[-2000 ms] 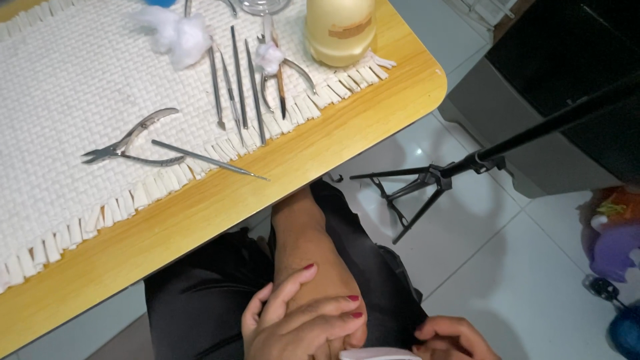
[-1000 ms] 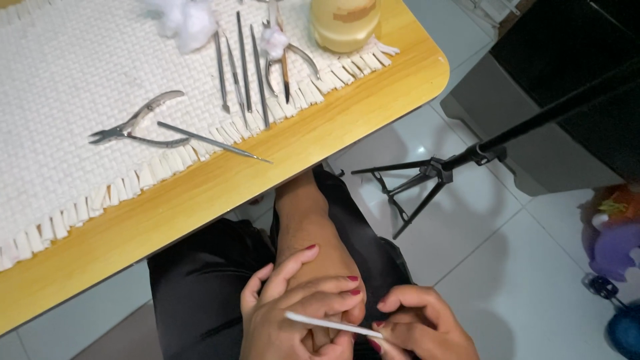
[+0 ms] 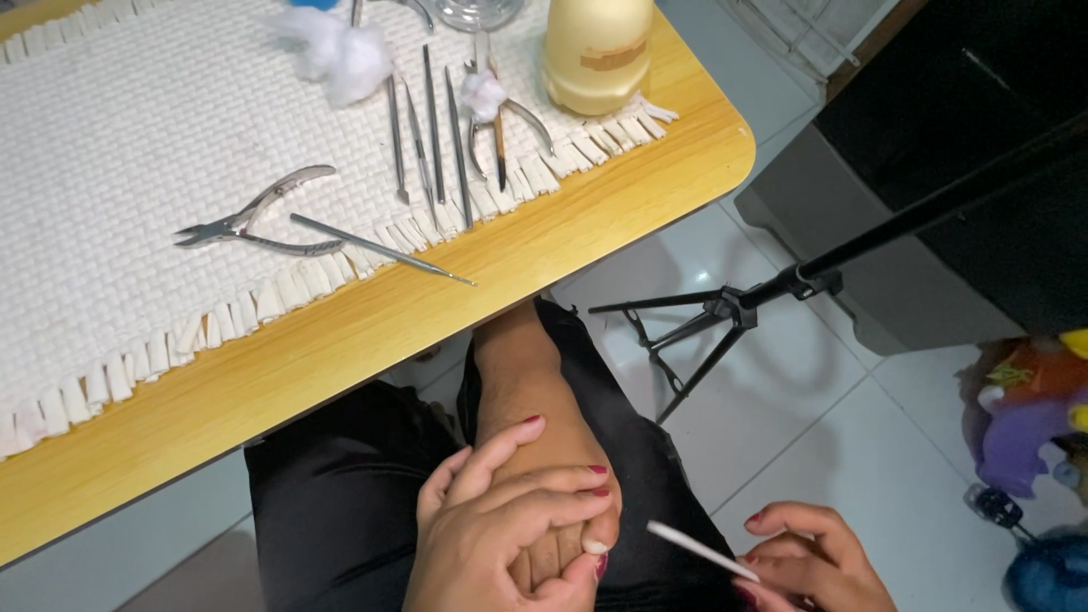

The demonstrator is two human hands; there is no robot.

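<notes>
A bare foot (image 3: pixel 535 399) rests on my black-clad lap, its toes toward me. My left hand (image 3: pixel 518 518) is wrapped over the front of the foot, with the thumb beside the big toe. In my right hand (image 3: pixel 807 557), at the lower right, is a thin white nail file (image 3: pixel 701 551), its free end pointing toward the big toe but apart from it. On the table's white woven mat (image 3: pixel 170 170) lie cuticle nippers (image 3: pixel 255 225), a slim metal tool (image 3: pixel 382 248) and several metal nail tools (image 3: pixel 433 123) in a row.
The table's wooden edge (image 3: pixel 544 246) runs above the foot. Cotton (image 3: pixel 344 59), a second pair of nippers (image 3: pixel 531 123) with cotton on it, and a yellowish bottle (image 3: pixel 597 55) are near the table's corner. A black tripod (image 3: pixel 731 310) stands on the tiled floor at the right.
The nail file first rose into clearer view over the toes. It has since moved right with my right hand, away from the toes. My left hand has stayed on the foot.
</notes>
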